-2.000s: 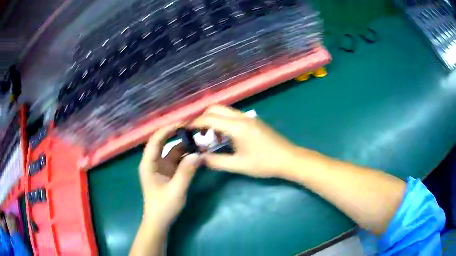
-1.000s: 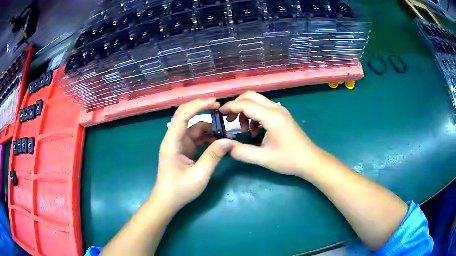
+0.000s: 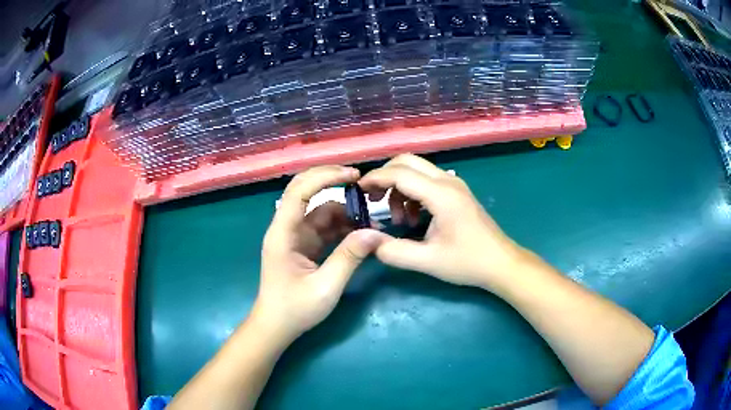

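Observation:
A small black module housing (image 3: 357,206) stands on edge between my hands above the green bench. My left hand (image 3: 308,248) grips it with forefinger on top and thumb below. My right hand (image 3: 429,216) holds its right side, with thumb and fingertips at its ends. I cannot tell whether a ring is around the housing. A white paper strip (image 3: 327,197) lies behind the hands and is partly hidden by the fingers.
A clear blister tray stack (image 3: 353,88) with black parts sits on a coral-red support tray (image 3: 385,144) with yellow pieces (image 3: 564,142). Two black rings (image 3: 607,110) lie at right. A coral-red compartment tray (image 3: 88,320) with black housings is at left. More trays (image 3: 709,72) stand far right.
Over two seconds the camera view has shifted and steadied. The black housing has turned edge-on and stays between both hands. Since one second ago the hands have barely moved.

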